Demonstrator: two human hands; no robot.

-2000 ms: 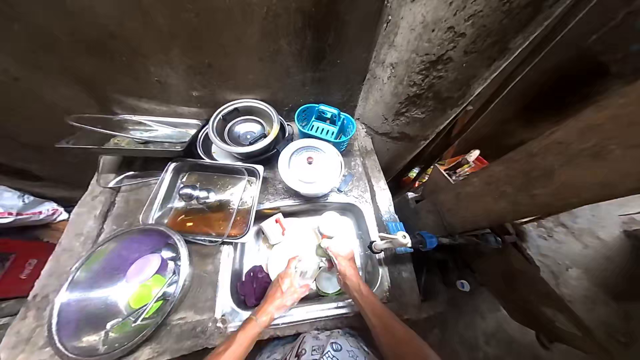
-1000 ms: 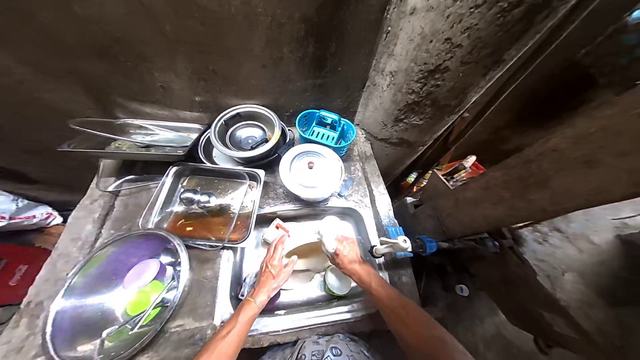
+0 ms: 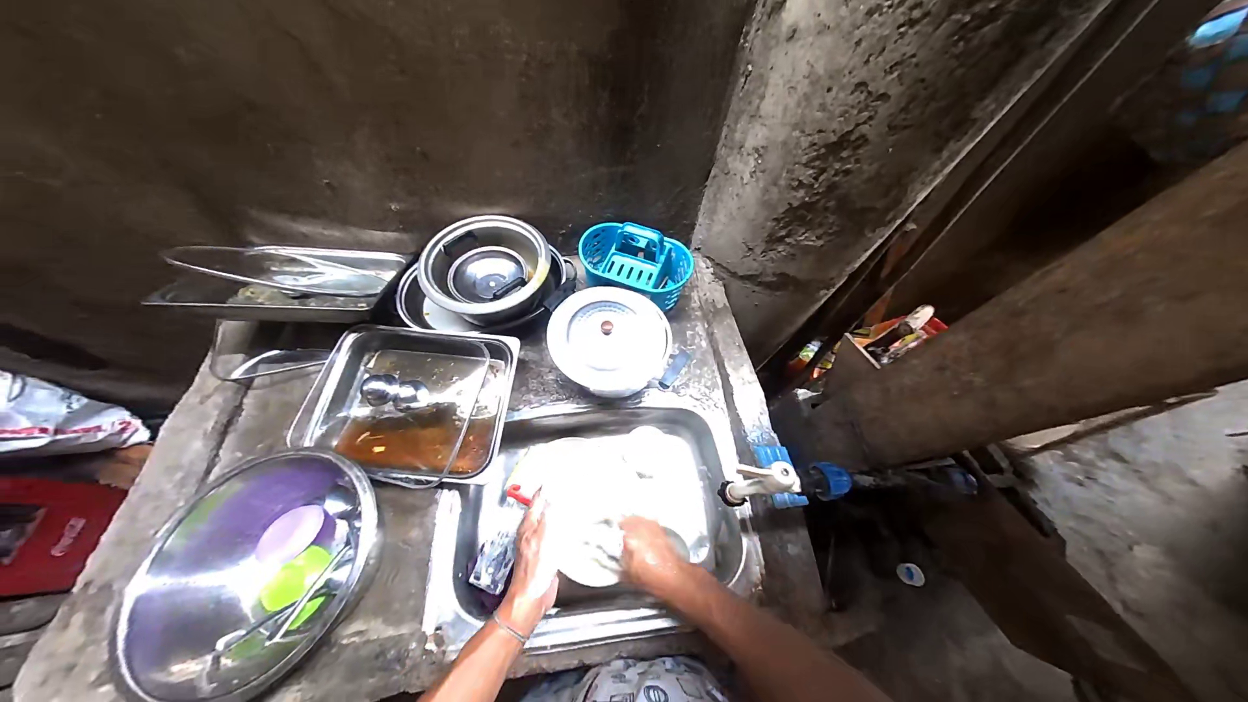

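Inside the stainless steel sink, both my hands are on a pale round dish, much of it lost in glare. My left hand grips its left edge, near a small red item. My right hand is at its right side with the fingers curled; whitish material, perhaps a cloth or suds, shows beside them. Other pale dishes lie behind, overexposed. A shiny wrapper or packet is in the sink's left part. The white faucet reaches over the right rim.
Left of the sink are a rectangular steel pan with brown liquid and a large metal basin with purple and green items. Behind stand a lidded pot, stacked pots, a turquoise plastic basket and steel trays.
My right hand has moved down toward the near side of the sink. The pale dish between my hands sits nearer the front than one second ago.
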